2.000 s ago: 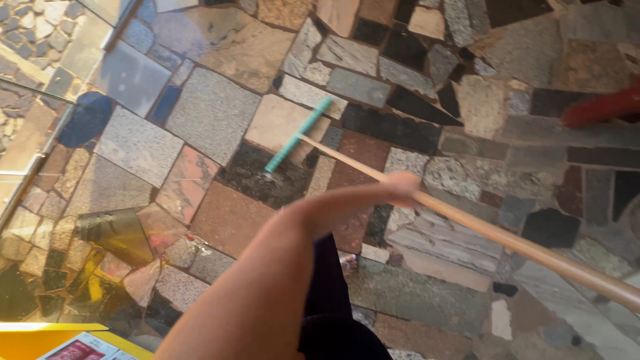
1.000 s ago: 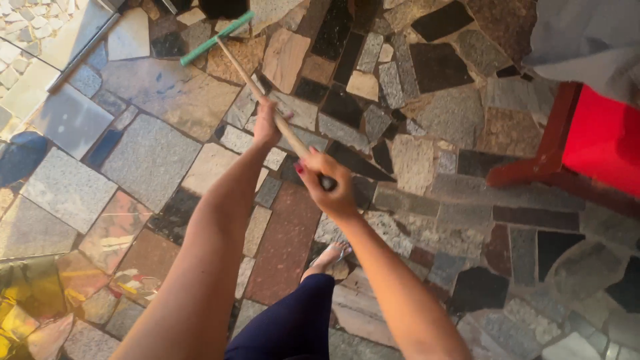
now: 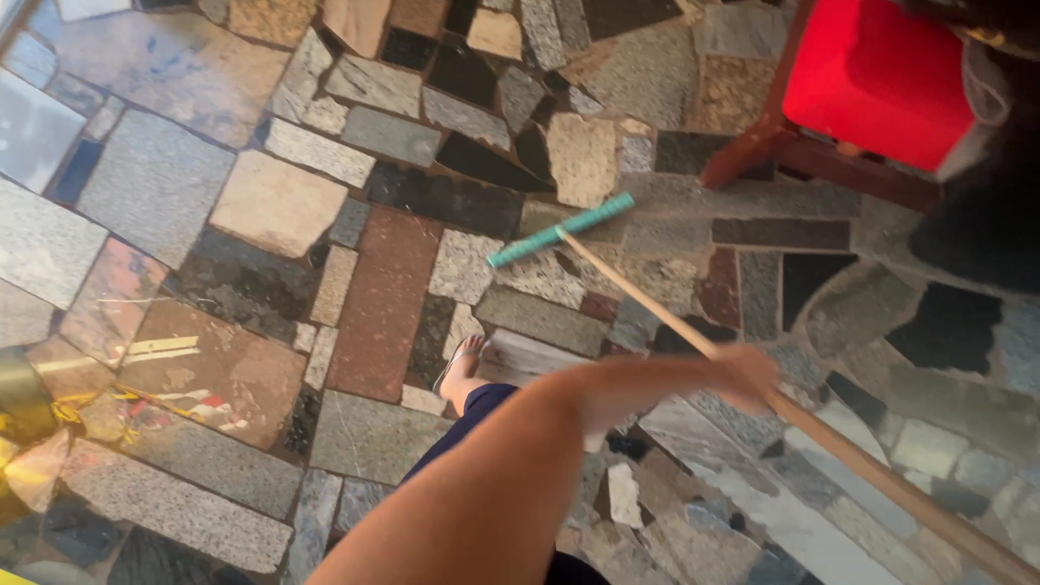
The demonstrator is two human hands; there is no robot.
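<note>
My left hand (image 3: 743, 378), blurred, is closed around the long wooden handle (image 3: 650, 302) at about its middle. The handle runs from the lower right edge up to a narrow turquoise head (image 3: 561, 231), perhaps a squeegee or a broom, which lies over the stone floor at the centre. My right hand is out of the frame, and the handle's far end is cut off at the lower right.
A wooden chair with a red seat (image 3: 877, 81) stands at the upper right, beside dark cloth. My sandaled foot (image 3: 461, 364) is on the irregular stone paving (image 3: 382, 301). Yellow reflections show at the lower left.
The turquoise head has come from the far upper left toward my feet and the chair. One second ago both hands were on the handle in view; now only the left one shows.
</note>
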